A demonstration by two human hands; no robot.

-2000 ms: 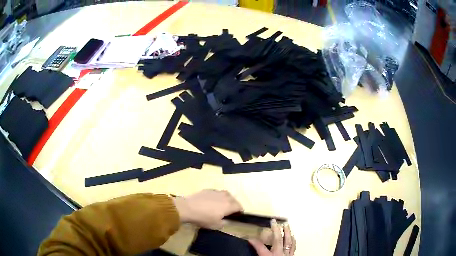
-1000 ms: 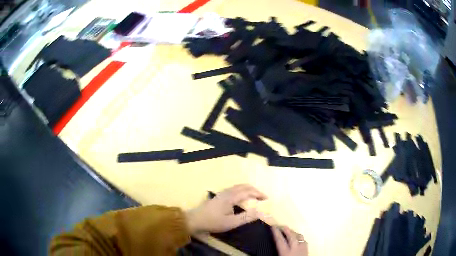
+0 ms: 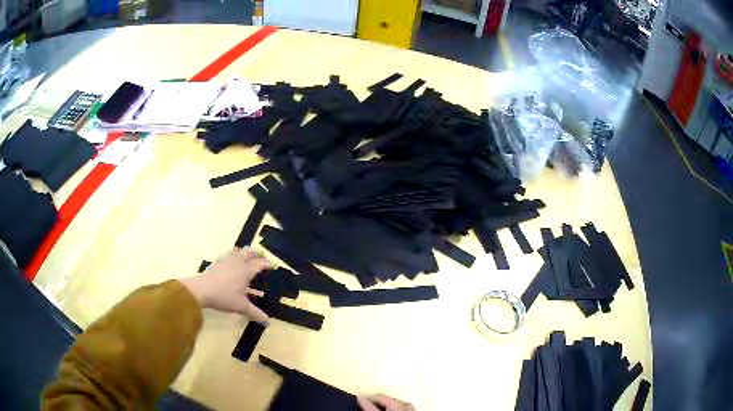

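My left hand point(image 3: 231, 282) is over the loose black strips point(image 3: 291, 313) at the left front of the large heap point(image 3: 386, 172). Its fingers are spread and touch or hover over strips; whether it grips one cannot be told. A dark stack of strips point(image 3: 309, 391) lies at the bottom edge, partly cut off. My right hand point(image 3: 386, 403) is at the stack's right end, mostly cut off by the picture's edge, with its fingers on the stack.
A pale tape ring point(image 3: 499, 314) lies between the heap and two right-hand strip piles point(image 3: 583, 265). Clear plastic bags point(image 3: 534, 120) are at the far right. Phone point(image 3: 120, 103), calculator point(image 3: 75, 111) and papers point(image 3: 173, 106) lie far left, near the red tape point(image 3: 76, 201) and stacked strips point(image 3: 48, 152).
My left hand has left the stack and moved left and forward to the loose strips, which have shifted. My right hand stays at the stack, now lower in the picture. The head view has also shifted.
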